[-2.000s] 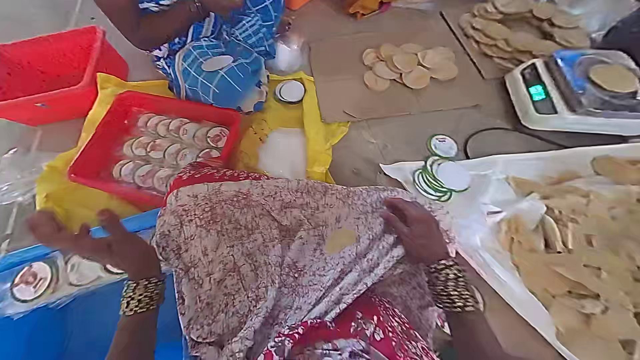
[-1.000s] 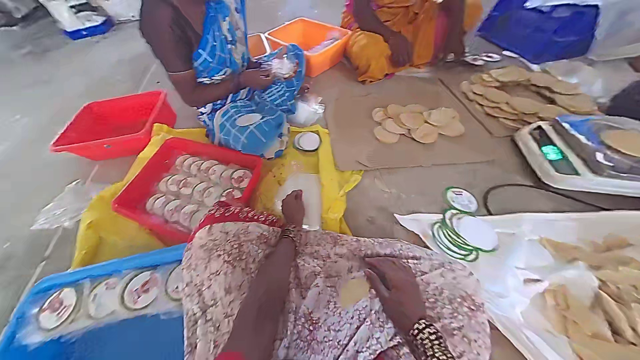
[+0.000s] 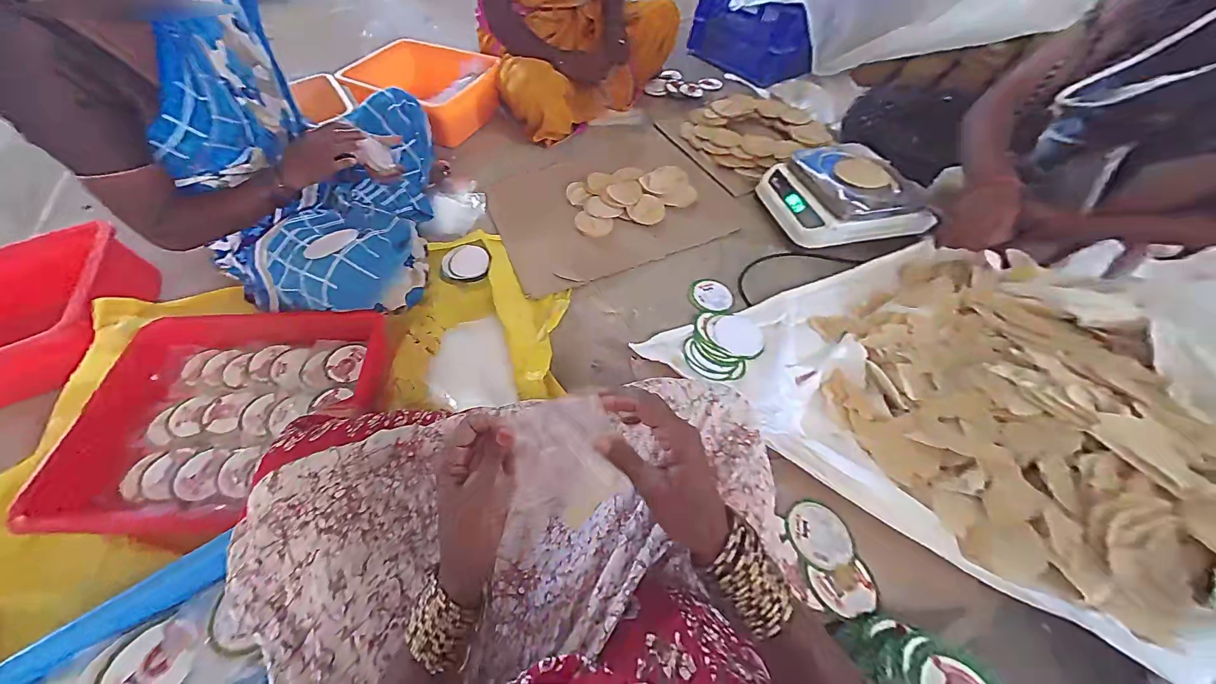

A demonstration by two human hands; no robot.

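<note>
My left hand point(image 3: 475, 494) and my right hand point(image 3: 670, 465) hold a clear plastic bag point(image 3: 560, 442) between them, above the patterned cloth on my lap. Under or behind the film lies a small tan piece point(image 3: 591, 489); which of the two cannot be told. Beyond my left hand, a stack of clear plastic sheets or bags point(image 3: 472, 366) rests on a yellow sack point(image 3: 418, 328). Right of my hands, round green-rimmed labels point(image 3: 724, 342) lie on the corner of a white sheet point(image 3: 788, 366).
A red tray point(image 3: 71, 456) of packed discs stands at left, a blue tray point(image 3: 123, 594) below it. Broken flat tan pieces point(image 3: 1035, 427) are heaped at right. Round discs point(image 3: 627, 195) lie on cardboard point(image 3: 532, 228) near a digital scale point(image 3: 826, 204). Several co-workers sit around, one's hand point(image 3: 328, 157) at upper left.
A second ago my left hand was at the plastic stack; now it is back over my lap, and a clear bag is held between both hands. My right hand has lifted from the lap cloth.
</note>
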